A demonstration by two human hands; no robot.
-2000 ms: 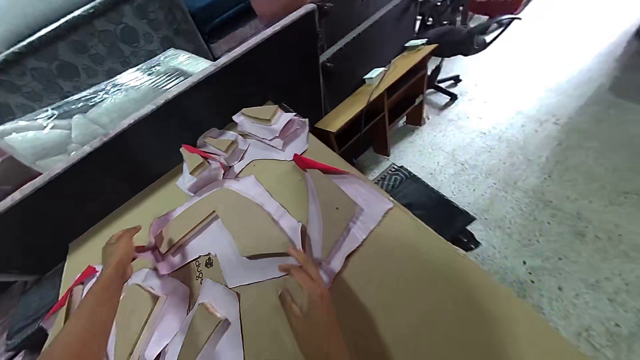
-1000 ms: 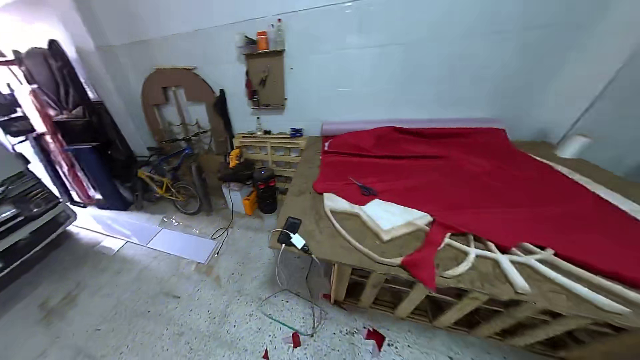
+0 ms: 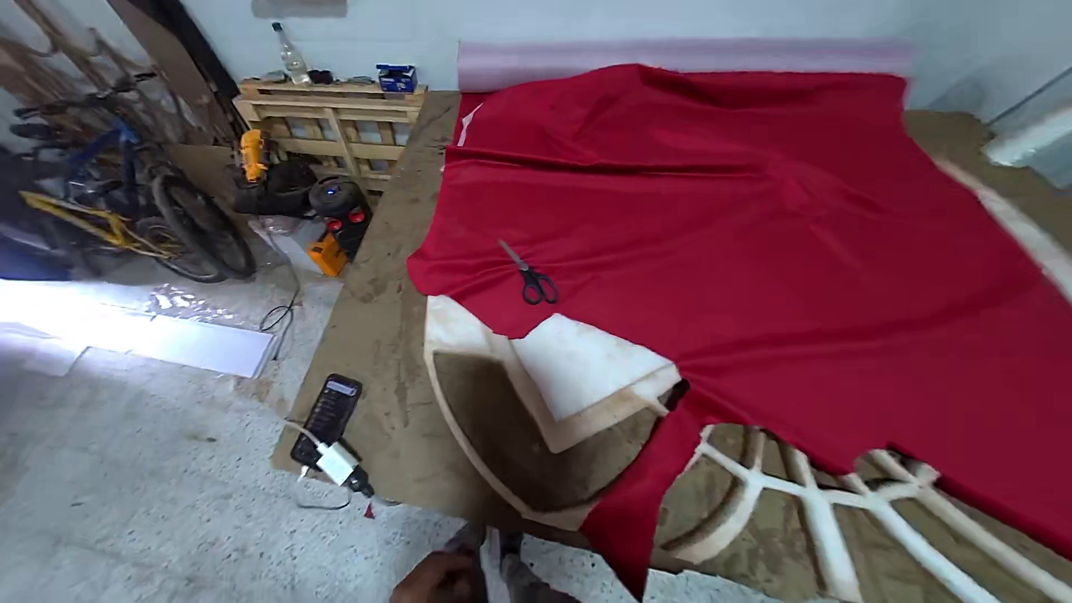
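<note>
At the bottom edge, left of my feet, my left hand (image 3: 435,578) is partly in view with its fingers curled; whether it holds anything cannot be told. It is nearest the table's front edge. My right hand is out of view. A large red cloth (image 3: 712,226) lies wrinkled over the table (image 3: 377,335), with a narrow strip hanging over the front edge. Black-handled scissors (image 3: 536,283) rest on the cloth. White padding material (image 3: 586,364) and pale curved strips (image 3: 758,481) show from under its front edge.
A phone (image 3: 328,419) with a white plug and cable lies at the table's left corner. A pale roll (image 3: 670,63) runs along the wall. Bicycles (image 3: 142,209), a pallet-wood stand (image 3: 335,126) and a speaker (image 3: 339,205) stand to the left.
The view has swung from pattern pieces on another work surface to this table. Both hands were over those pieces earlier; now only one shows, low in the view.
</note>
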